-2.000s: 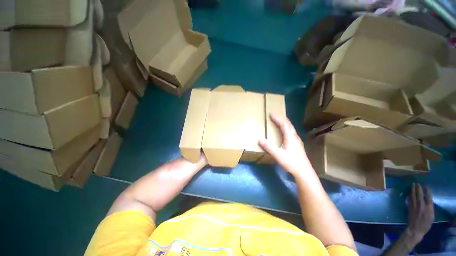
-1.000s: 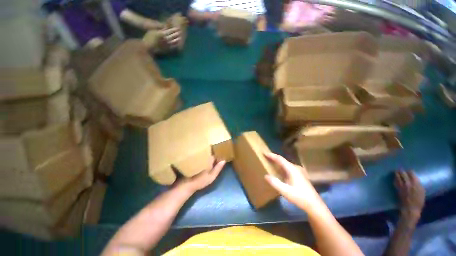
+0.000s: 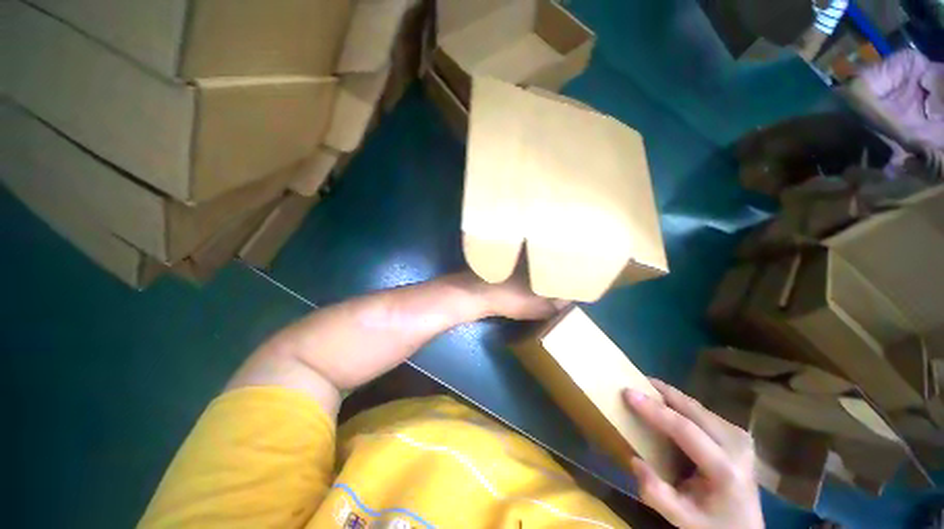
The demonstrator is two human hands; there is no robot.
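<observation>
An open mailer box point(image 3: 564, 186) is in front of me with its broad lid and rounded side flaps facing up. My left hand point(image 3: 523, 300) is under its near edge, with the fingers mostly hidden by the flaps. The hand seems to hold the box from below. My right hand point(image 3: 694, 455) is shut on a closed box point(image 3: 600, 387), a long narrow brown block. It holds the block at its near right end, the thumb and fingers on its sides. The block's far end is close to my left fingertips.
A tall pile of stacked boxes point(image 3: 259, 124) leans at the left. Another open carton point(image 3: 512, 47) lies behind the mailer box. Waiting boxes point(image 3: 880, 300) cluster at the right. A person's pink clothing point(image 3: 898, 98) shows at the upper right. The dark green table point(image 3: 362, 222) has a metal front edge.
The view has turned and shifted. The closed box came apart from the mailer box into my right hand and is now tilted beside it. My left hand stays at the mailer box.
</observation>
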